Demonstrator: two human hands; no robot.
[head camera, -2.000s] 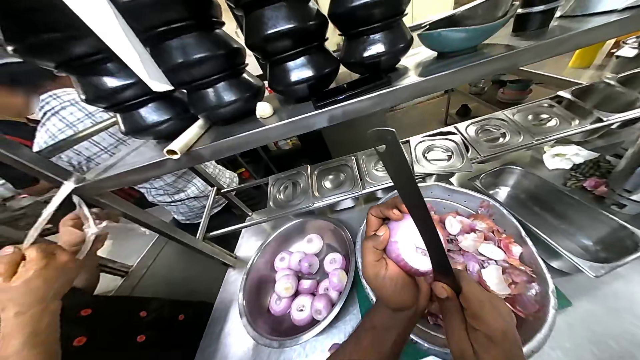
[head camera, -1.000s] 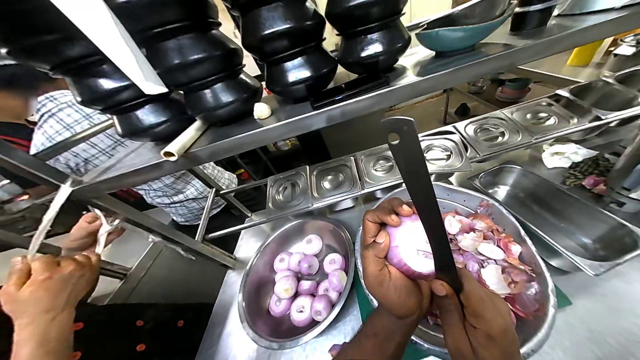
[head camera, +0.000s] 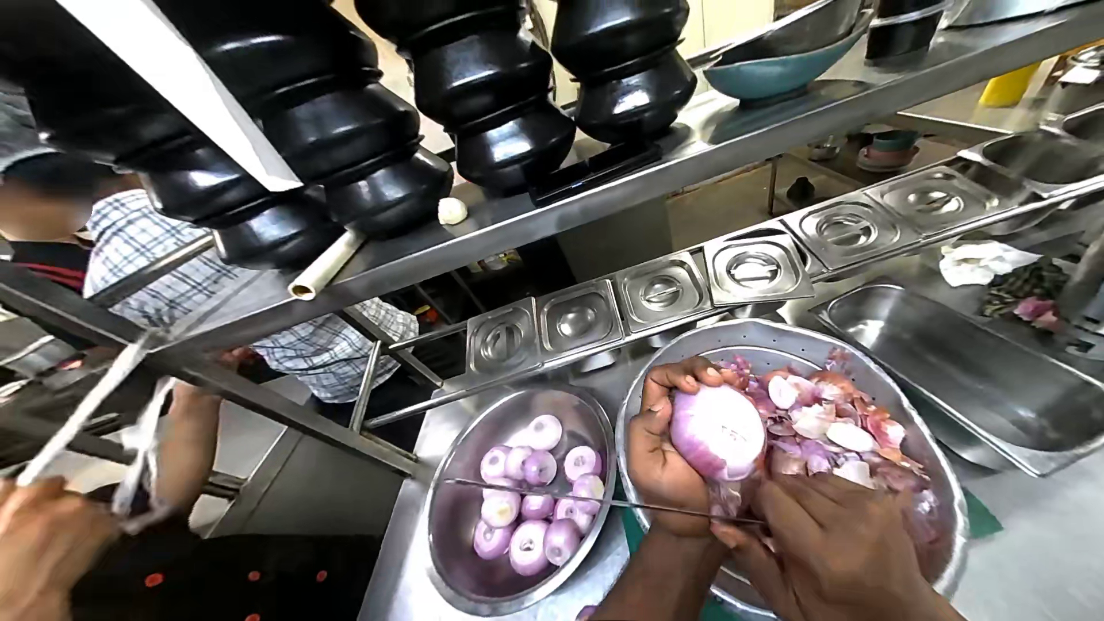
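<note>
My left hand (head camera: 664, 448) grips a large red onion (head camera: 720, 431) with its pale cut face showing, above a metal colander (head camera: 944, 517). Close beside it, my right hand (head camera: 828, 543) is closed on the handle end of a knife (head camera: 604, 502), whose blade is seen nearly edge-on and extends left over the steel bowl. Strips of skin hang under the onion between my hands. Onion peels (head camera: 811, 418) fill much of the colander. To the left, an oval-looking steel bowl (head camera: 440, 552) contains several peeled onions (head camera: 528, 545) with trimmed ends.
Lidded steel containers (head camera: 660, 293) line the counter's back. An empty-looking steel pan (head camera: 975, 371) sits right of the colander. Overhead, a steel shelf (head camera: 517, 233) carries stacked black pots (head camera: 509, 129) and a teal bowl (head camera: 780, 73). At left, a co-worker's hands (head camera: 52, 535) hold a white strip tied to the frame.
The knife has swung from upright beside the onion to nearly level, pointing left. The onion now faces the camera more fully. The co-worker's hands at left have shifted along the white strip.
</note>
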